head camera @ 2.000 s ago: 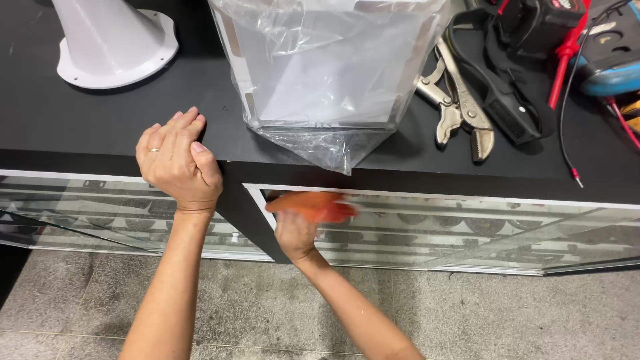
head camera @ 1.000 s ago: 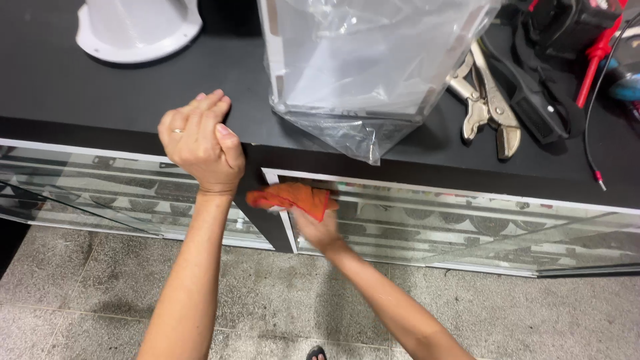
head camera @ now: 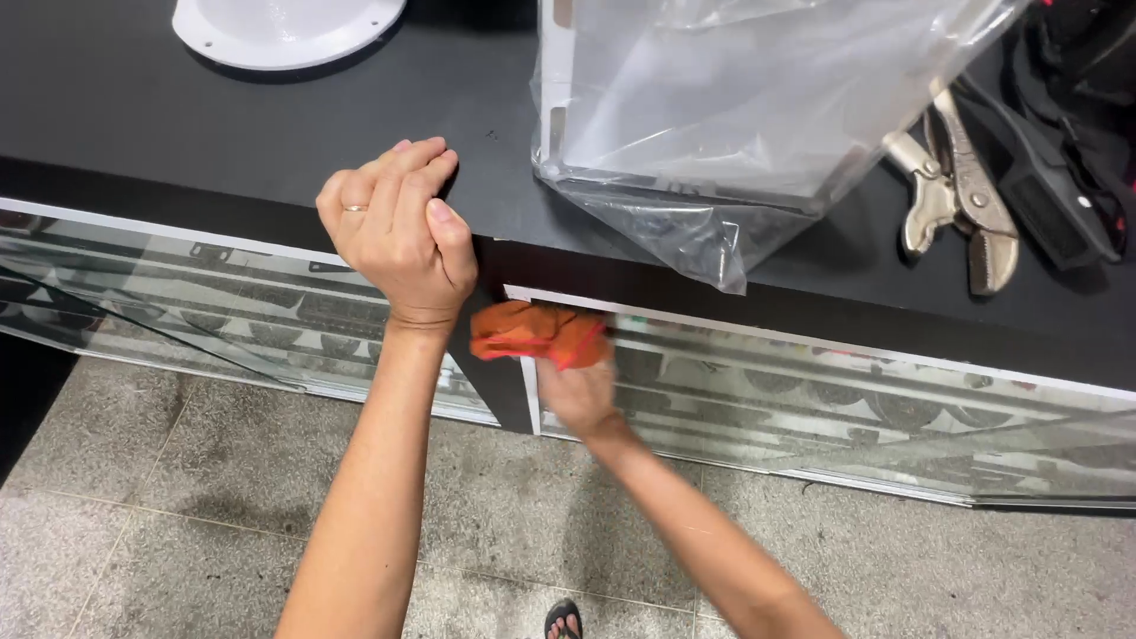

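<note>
My left hand (head camera: pixel 399 231), a ring on one finger, rests with curled fingers on the front edge of the black countertop (head camera: pixel 444 53); nothing shows in it. Lower and to the right, my right hand (head camera: pixel 579 390) grips an orange cloth (head camera: pixel 537 333), slightly blurred. The cloth lies against the dark upright post and white-edged frame at the left end of the right glass front (head camera: pixel 799 390). My right fingers are mostly hidden behind the cloth.
A plastic-wrapped white box (head camera: pixel 701 98) stands near the counter edge. Locking pliers (head camera: pixel 958 186) and a black strap-like item (head camera: pixel 1047 204) lie right of it. A white flanged object (head camera: pixel 284 31) is at upper left. Another glass front (head camera: pixel 222 302) runs left, above the speckled floor (head camera: pixel 497 506).
The orange cloth and my right hand have shifted about the post and the frame's left end. My left hand stays on the counter edge. The view has moved somewhat.
</note>
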